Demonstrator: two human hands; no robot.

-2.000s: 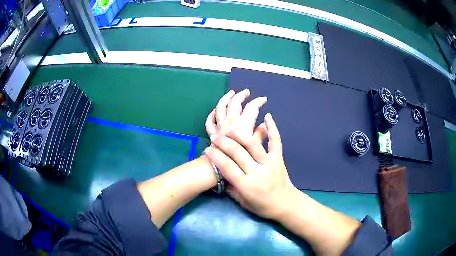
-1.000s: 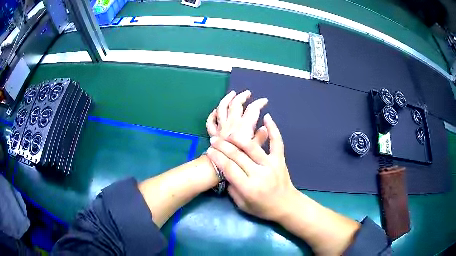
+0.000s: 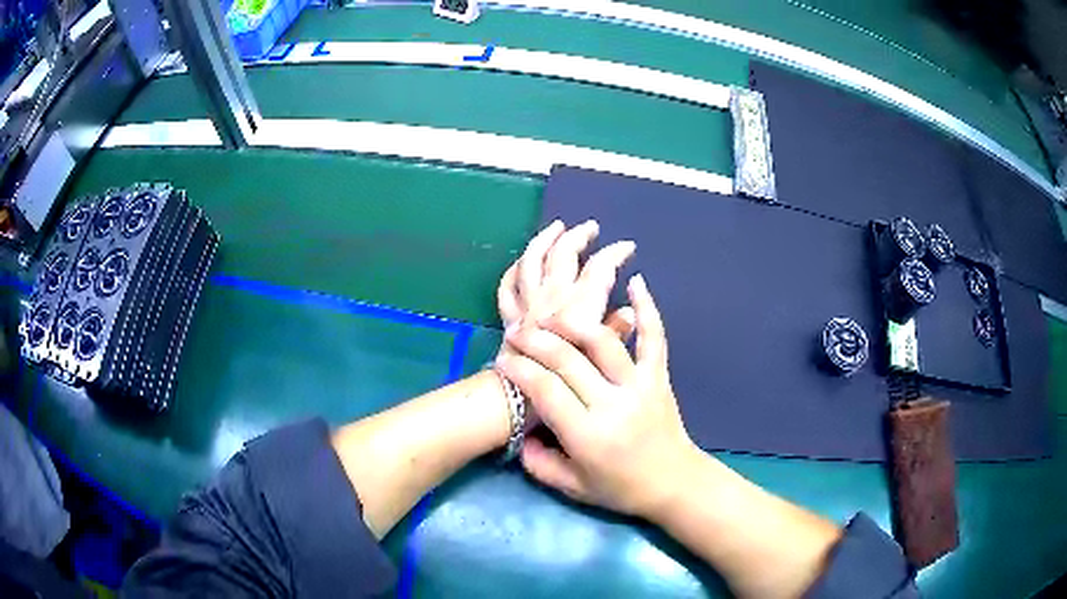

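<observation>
My left hand (image 3: 562, 277) is over the left edge of the black mat (image 3: 749, 293), fingers spread and holding nothing. A metal bracelet is on its wrist. My right hand (image 3: 614, 404) lies across the base of my left hand, partly hiding it, with no part in it. A round black part (image 3: 844, 345) stands on the mat to the right of my hands. Further right, a shallow black tray (image 3: 962, 381) has several round black parts (image 3: 916, 282) in and at it, and a green-white label.
A tall stack of three-position plates (image 3: 117, 287) with dark circles stands at the left. A brown block (image 3: 923, 482) lies below the tray. A pale metal strip (image 3: 752, 144) lies at the mat's far edge. A metal upright (image 3: 211, 73) and a blue bin (image 3: 272, 29) are at the upper left.
The whole view has shifted slightly right and down. My right thumb now shows beside the bracelet. My hands are still laid one across the other, and the parts have not moved on the bench.
</observation>
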